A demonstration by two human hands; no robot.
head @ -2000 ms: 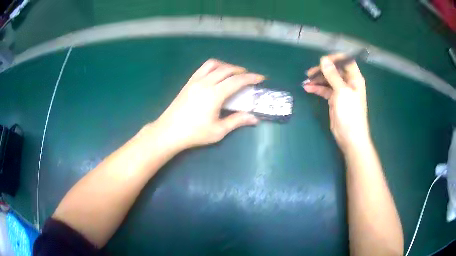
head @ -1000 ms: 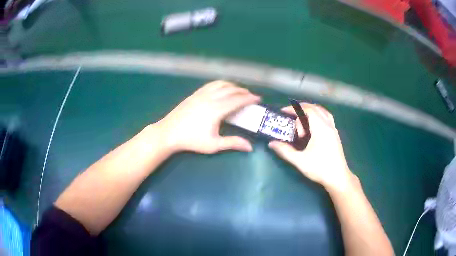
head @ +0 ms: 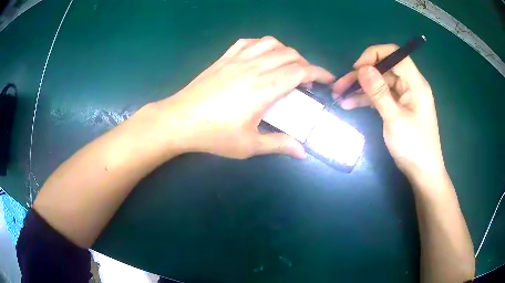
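Observation:
The phone unit [head: 313,130] lies tilted on the green surface, its right end nearer me. It has a dark edge, and its top is glared to white, so no circuit detail shows. My left hand [head: 254,99] holds it, fingers along the far edge and thumb at the near edge, covering its left end. My right hand [head: 396,102] grips slim black tweezers [head: 394,59] like a pen. Their fine tip is at the unit's far edge, close to my left fingertips; whether it touches is unclear.
The smooth green surface [head: 221,221] spreads around the unit. A scuffed pale strip [head: 459,25] crosses the top right. A thin white line [head: 40,94] runs down the left. A dark pouch or box [head: 8,130] is at the left edge, and a white cable [head: 490,226] at the lower right.
The view has moved closer and lower. My right hand has drawn back from the unit's right end, and the tweezers now point at its far edge. The unit is more tilted and its top is now glared white.

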